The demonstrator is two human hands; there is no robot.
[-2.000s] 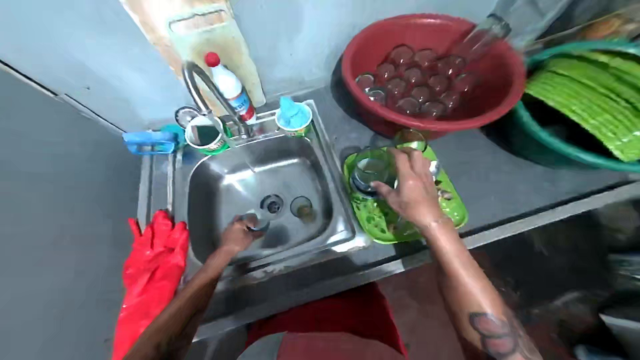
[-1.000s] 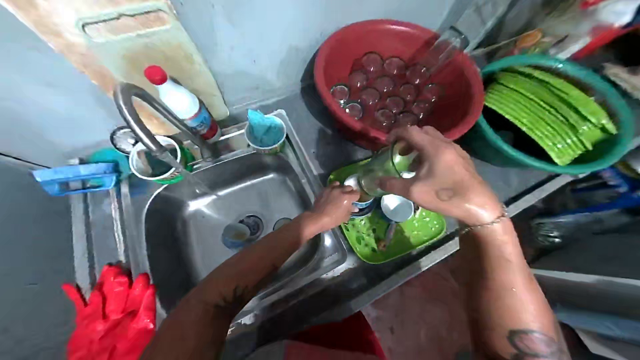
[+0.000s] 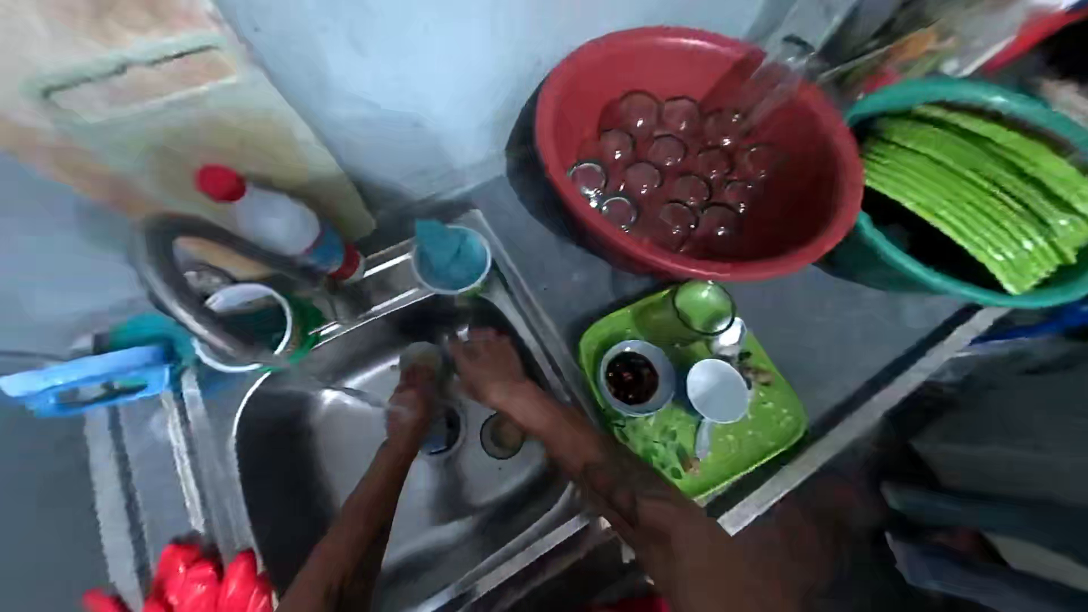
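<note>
Over the steel sink (image 3: 331,493), my left hand (image 3: 412,404) grips a small glass (image 3: 421,361), blurred, near the thin stream from the curved faucet (image 3: 183,272). My right hand (image 3: 489,365) is just right of that glass, fingers spread, with nothing visible in it. A second glass (image 3: 501,435) stands in the sink under my right wrist, and another cup (image 3: 442,429) is by the drain. On the green tray (image 3: 786,425) are a clear glass (image 3: 704,308), a cup with dark contents (image 3: 631,378), a white cup (image 3: 718,391) and a spoon (image 3: 703,439).
A red basin (image 3: 697,51) holds many glasses; a green basin (image 3: 901,246) with stacked green trays (image 3: 977,187) stands beside it. Around the faucet are a bottle (image 3: 280,221), a tub with blue cloth (image 3: 450,259), a white-rimmed container (image 3: 285,314) and a blue brush (image 3: 93,378). Red gloves (image 3: 200,582) lie lower left.
Both hands have moved from the green tray leftward into the sink. The clear glass that was in my right hand now stands on the tray, let go.
</note>
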